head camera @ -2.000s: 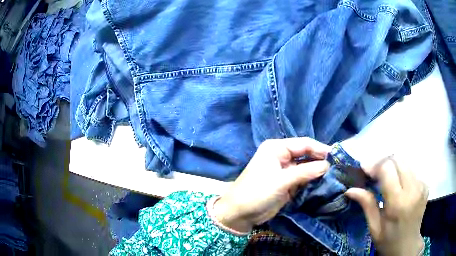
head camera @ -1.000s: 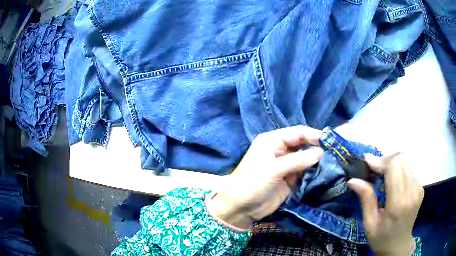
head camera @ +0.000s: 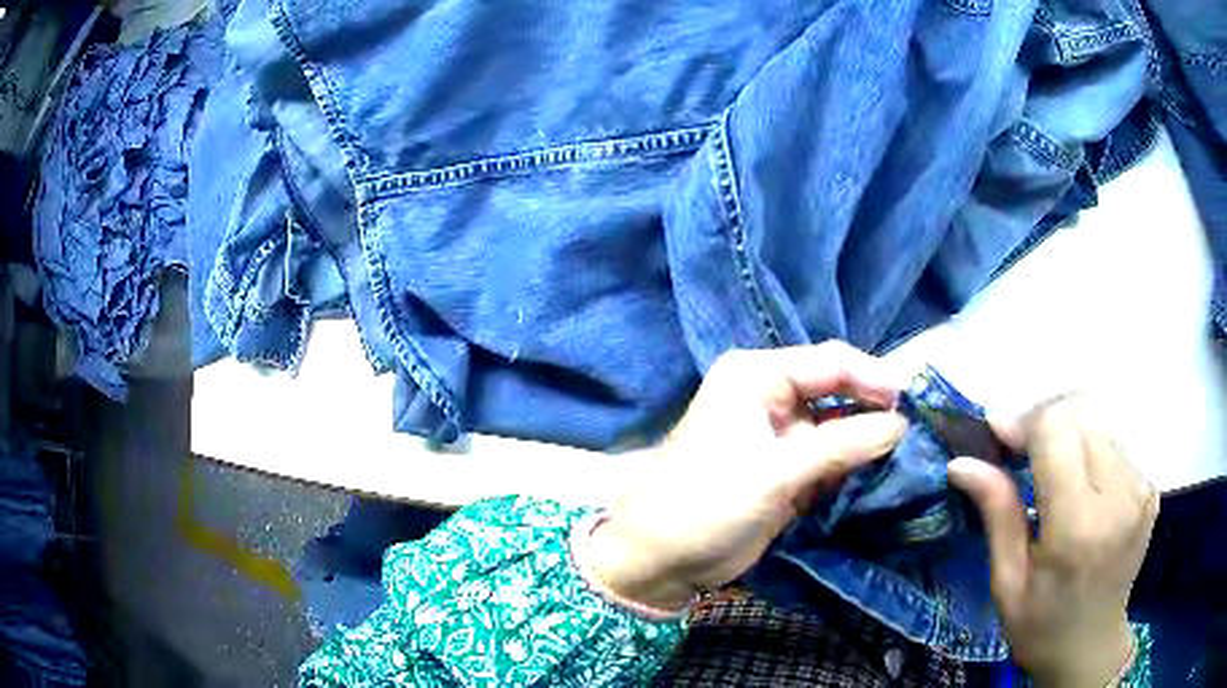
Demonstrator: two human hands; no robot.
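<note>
A blue denim garment (head camera: 538, 255) is spread over the white table, with its near part hanging over the table's front edge. My left hand (head camera: 767, 464) pinches a stitched edge (head camera: 938, 395), perhaps the cuff, between thumb and fingers. My right hand (head camera: 1070, 531) holds small dark thread snips (head camera: 963, 436) between thumb and forefinger, their tip at the stitched edge just right of my left fingertips. Fingers partly hide the snips, and I cannot tell whether their blades are apart. A stitched denim strip (head camera: 895, 605) hangs below my hands.
The white table (head camera: 323, 423) has a curved front edge. A heap of ruffled blue pieces (head camera: 115, 202) lies at the far left. More dark denim (head camera: 1198, 81) is at the upper right. The grey floor (head camera: 249, 518) has a yellow line.
The stitched edge has turned in my hands, and its yellow stitching shows less than a second ago. Both hands stay close together with the same holds. The view has shifted slightly.
</note>
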